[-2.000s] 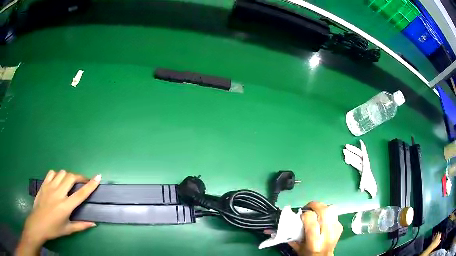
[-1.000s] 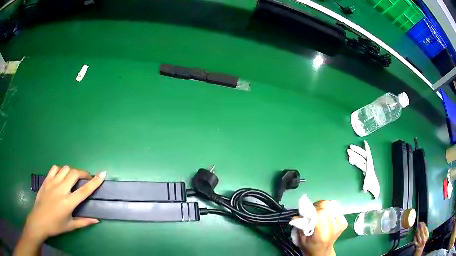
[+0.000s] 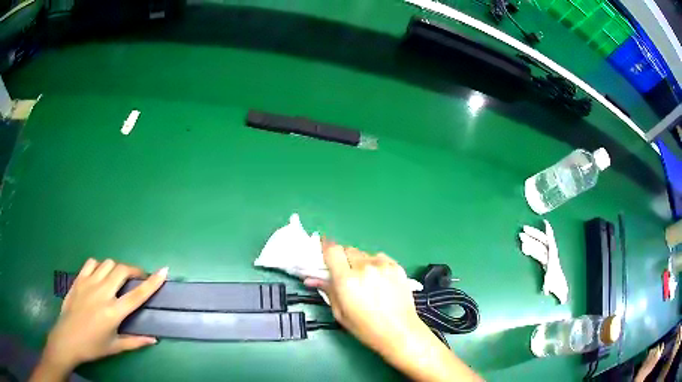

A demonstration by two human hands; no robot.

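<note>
Two black power strips (image 3: 217, 296) lie side by side, plain side up, at the lower left. My left hand (image 3: 101, 313) is laid across their left ends and grips them. My right hand (image 3: 366, 287) holds a white wiping cloth (image 3: 292, 250) just right of the strips, over their cords. The cloth spreads out to the left of my fingers. The coiled black power cord (image 3: 452, 311) shows to the right of my right hand, with one mains plug (image 3: 437, 277) above it. The other plug is not visible.
A flat dark bar with a pale tip (image 3: 303, 127) and a small white piece (image 3: 130, 122) lie farther back. At right are a white-capped bottle (image 3: 564, 181), a white glove (image 3: 546, 261), a brown-capped bottle (image 3: 572, 336) and more strips (image 3: 599, 261). Another person's hand (image 3: 653, 364) shows lower right.
My right hand moved left from the cord coil to near the strip ends, and the cloth is spread wider. My left hand stays on the strips. A strip at the far right has gone.
</note>
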